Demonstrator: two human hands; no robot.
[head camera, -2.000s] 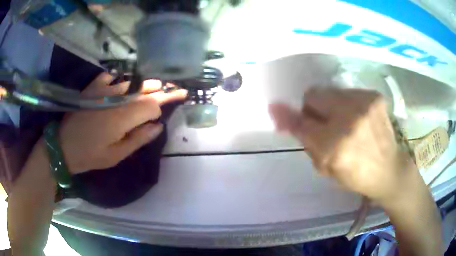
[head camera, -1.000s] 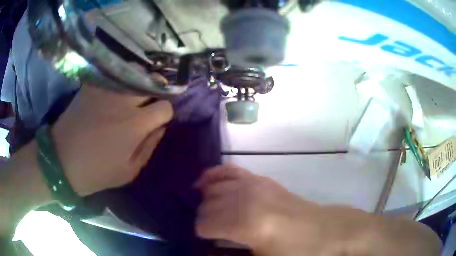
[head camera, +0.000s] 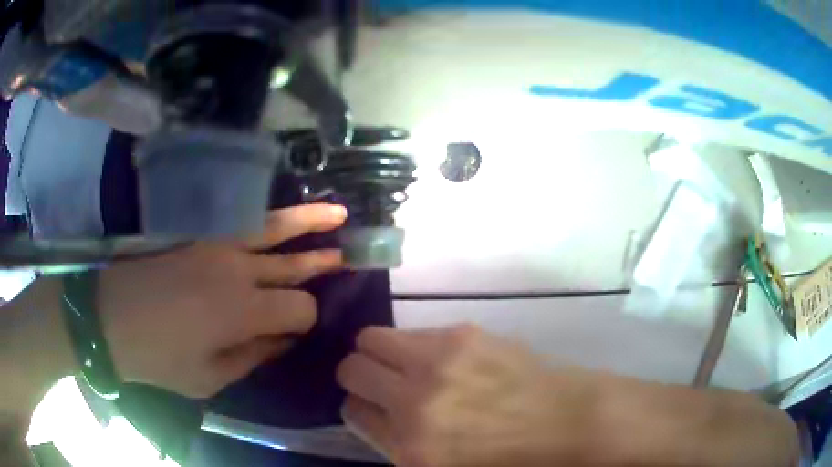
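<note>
A dark purple fabric panel (head camera: 315, 365) lies on the white machine bed, under the machine head and down to the table's front edge. My left hand (head camera: 219, 306) lies on the panel with fingers spread, fingertips near the tension discs (head camera: 369, 173) in the picture. My right hand (head camera: 438, 392) pinches the panel's right edge near the table front. The presser foot and needle are hidden behind the machine head parts.
The white machine body with blue "Jack" lettering (head camera: 639, 88) spans the top right. White scraps (head camera: 675, 239), green and yellow snips (head camera: 769, 285), a tan tag (head camera: 813, 299) and a narrow tape (head camera: 721, 333) lie at right. A grey knob (head camera: 208, 187) blocks the upper left.
My right hand first came from the right side to the panel's edge and stays there. My left hand's fingers have spread flatter over the panel. The camera view has shifted.
</note>
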